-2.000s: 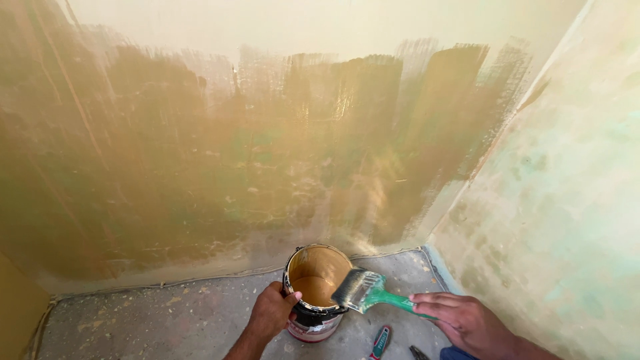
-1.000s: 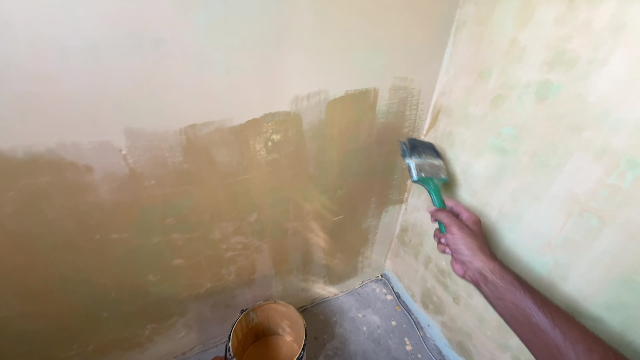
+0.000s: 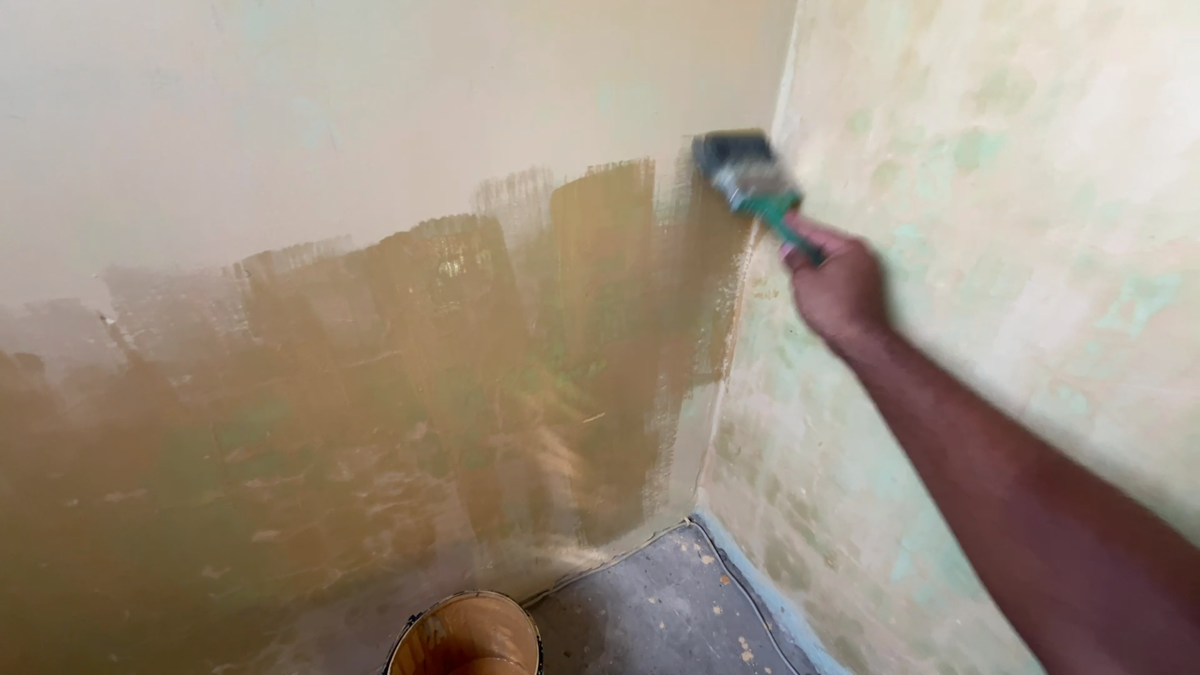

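Note:
My right hand [image 3: 834,281] grips the green handle of a wide paintbrush [image 3: 750,173], its dark bristles pointing up and laid against the wall close to the corner. Motion blurs the brush. A wet brown coat [image 3: 375,394] covers the lower part of the left wall, with ragged brush strokes along its top edge and a darker strip under the bristles. At the bottom edge of the view is the round rim of a paint bucket [image 3: 473,623], smeared inside with tan paint. My left hand is out of view.
The mottled right wall [image 3: 984,234] meets the coated wall at a pale vertical corner. Below lies a grey floor [image 3: 647,600] spotted with paint, with a thin cable [image 3: 741,581] running along its edges.
The brush was at the bucket rim two seconds ago, then rose in my right hand to the corner; a fresh brown strip now shows there. My left hand, earlier on the bucket, has left the view.

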